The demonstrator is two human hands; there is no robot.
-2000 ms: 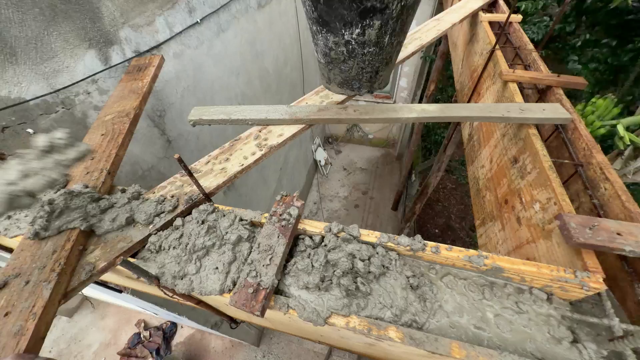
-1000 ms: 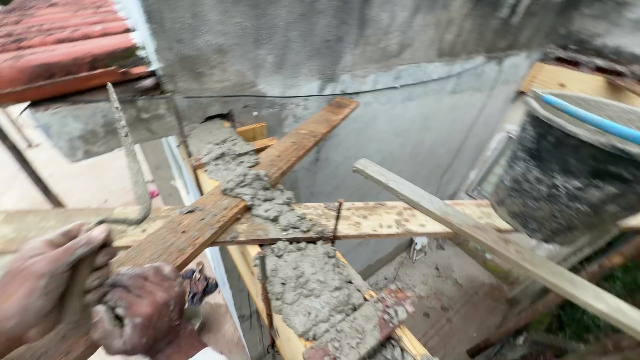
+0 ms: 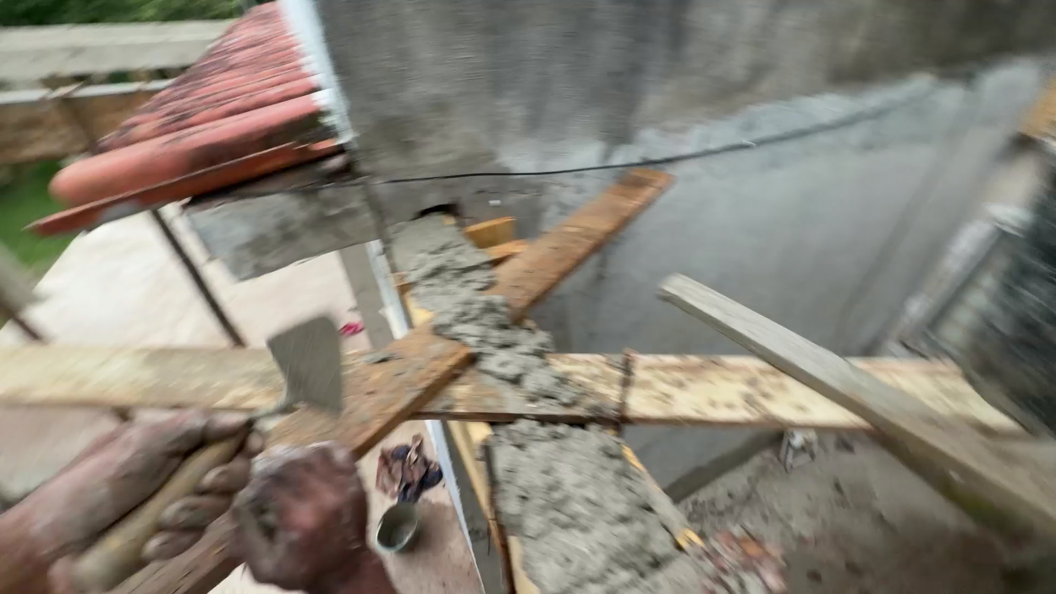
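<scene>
My left hand [image 3: 186, 487] is closed around the wooden handle of a masonry trowel [image 3: 309, 363], whose metal blade points up over the planks. Close beside it, my right hand [image 3: 301, 516] is curled into a fist near the trowel's neck; nothing shows in it, though blur and its turned fingers hide the palm. Both hands are low at the left, over a brown wooden plank [image 3: 404, 379]. To their right, wet concrete [image 3: 569, 503] fills a narrow board formwork that runs up to the grey wall. A pale board [image 3: 701, 392] crosses over the formwork.
A loose grey batten [image 3: 767, 338] slants at the right, near a dark bucket [image 3: 1019, 330] partly out of view. Red roof tiles [image 3: 223, 115] jut out at upper left. A thin rebar stub [image 3: 624, 388] stands by the crossing board. Far below lie a bowl [image 3: 398, 526] and a crumpled cloth [image 3: 408, 469].
The view has swung left. Both hands, not seen two seconds ago, are in view since one second ago. The trowel blade has turned from edge-on to showing its flat face.
</scene>
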